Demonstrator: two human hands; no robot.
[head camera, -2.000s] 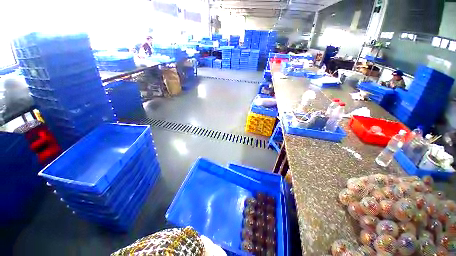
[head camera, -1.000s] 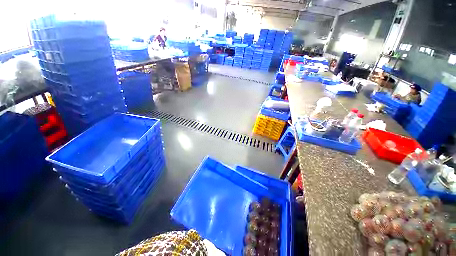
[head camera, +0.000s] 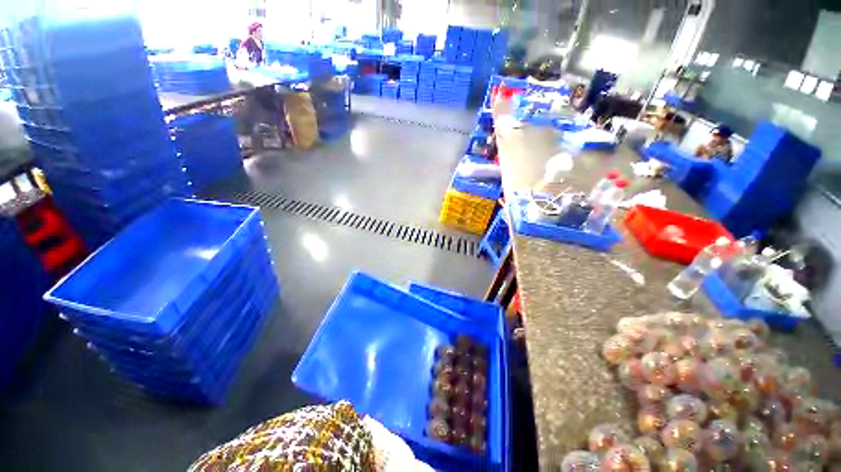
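Note:
Neither of my hands is in the picture. A checked yellow, white and black sleeve (head camera: 290, 444), likely my own, is cut off by the bottom edge, with something white at its end. A large heap of translucent patterned balls (head camera: 687, 373) lies on the near right part of the speckled bench (head camera: 562, 318). A shallow blue tray (head camera: 373, 346) stands left of the bench, below its top. Darker balls (head camera: 458, 392) sit in close rows along its right side.
Stacked blue crates (head camera: 175, 304) stand on the floor at left. A red tray (head camera: 678, 232), a blue tray with bottles (head camera: 564, 232) and a clear bottle (head camera: 693, 274) are on the bench. A yellow crate (head camera: 467, 210) is beside it. People are at far left and right.
The whole view has swung a little, first one way and then back, and more of the ball heap shows. The trays and balls look unmoved.

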